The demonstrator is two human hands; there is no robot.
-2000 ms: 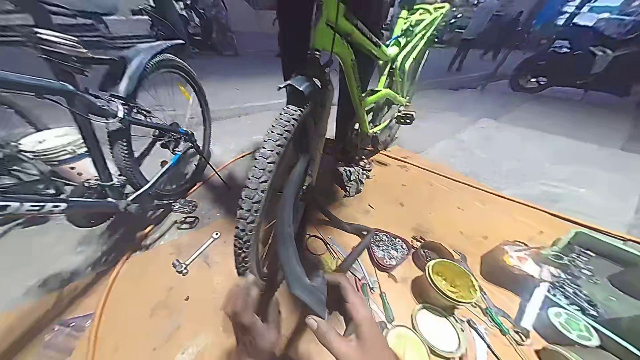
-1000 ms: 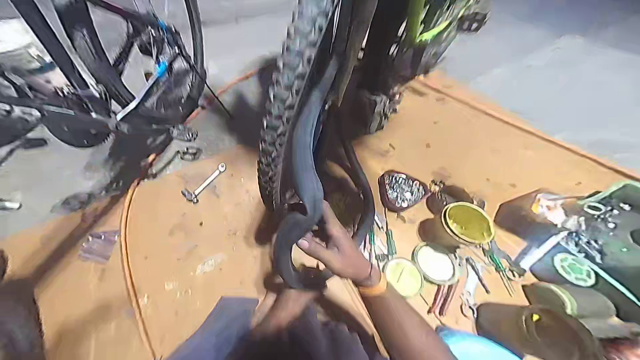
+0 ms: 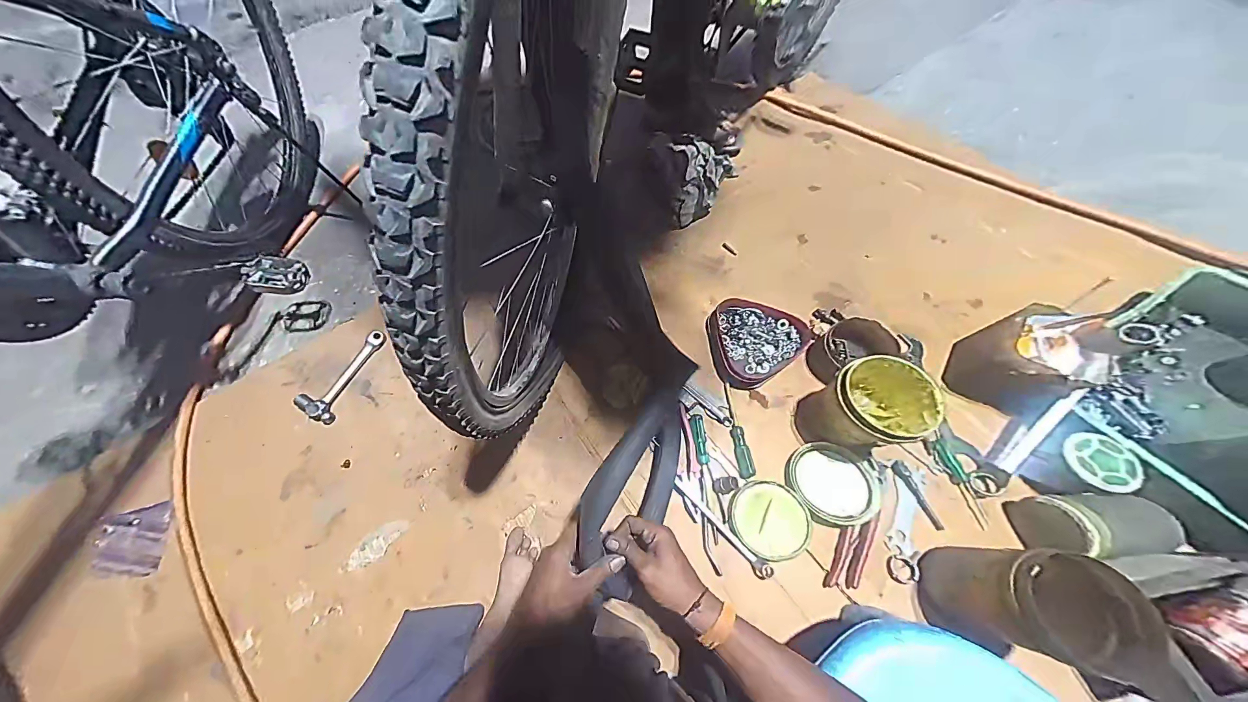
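Observation:
A black rubber inner tube [image 3: 616, 480] hangs in a loop between my hands, below and right of a knobby bicycle tire [image 3: 405, 219] on its spoked wheel. My left hand [image 3: 565, 575] is closed around the tube's left side. Close beside it, my right hand [image 3: 648, 556] pinches the tube between thumb and fingers, an orange band on that wrist. Further up, the tube runs toward the dark area beside the wheel, where I cannot trace it clearly. The tube's lower part is partly hidden by my hands and arms.
A wrench [image 3: 353, 375] lies left of the wheel. At right are a tray of small metal parts [image 3: 759, 341], a yellow tin [image 3: 891, 398], a white-filled tin [image 3: 833, 484], screwdrivers [image 3: 743, 450] and a blue basin [image 3: 926, 668]. Another bicycle [image 3: 161, 185] stands upper left.
The tube, curled around in my hands one second ago, now forms a narrow loop with both hands close together on it. The view has shifted nearer the wheel.

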